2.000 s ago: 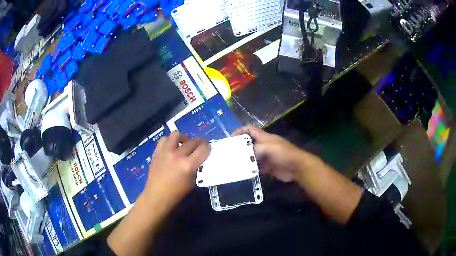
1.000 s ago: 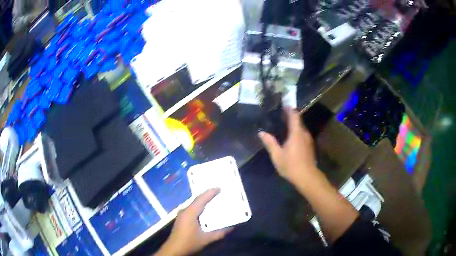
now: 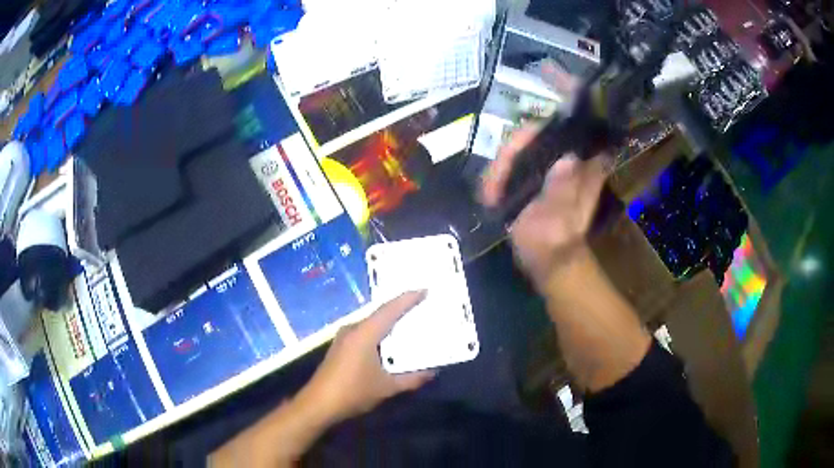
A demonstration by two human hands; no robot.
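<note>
My left hand (image 3: 366,361) holds the camera housing by its left side at the bench's front edge, with the thumb on top. The flat white back cover (image 3: 425,306) faces up, with holes at its corners; it hides the inside of the housing. My right hand (image 3: 558,187) is blurred and wrapped around the black electric screwdriver (image 3: 562,146), up and to the right of the cover, not touching it. The screwdriver is tilted, and its tip is too blurred to tell.
Black foam pads (image 3: 183,201) lie on BOSCH sheets (image 3: 219,347). Blue battery packs (image 3: 119,55) are heaped behind, beside white covers (image 3: 430,46). A grey-white box (image 3: 521,91) stands behind the screwdriver. Camera units (image 3: 41,256) are at left. A carton (image 3: 713,347) is at right.
Two seconds ago both hands were on the housing and cover, with an open frame showing below. My right hand left it, reached up right and took hold of the screwdriver. The cover now hides the frame.
</note>
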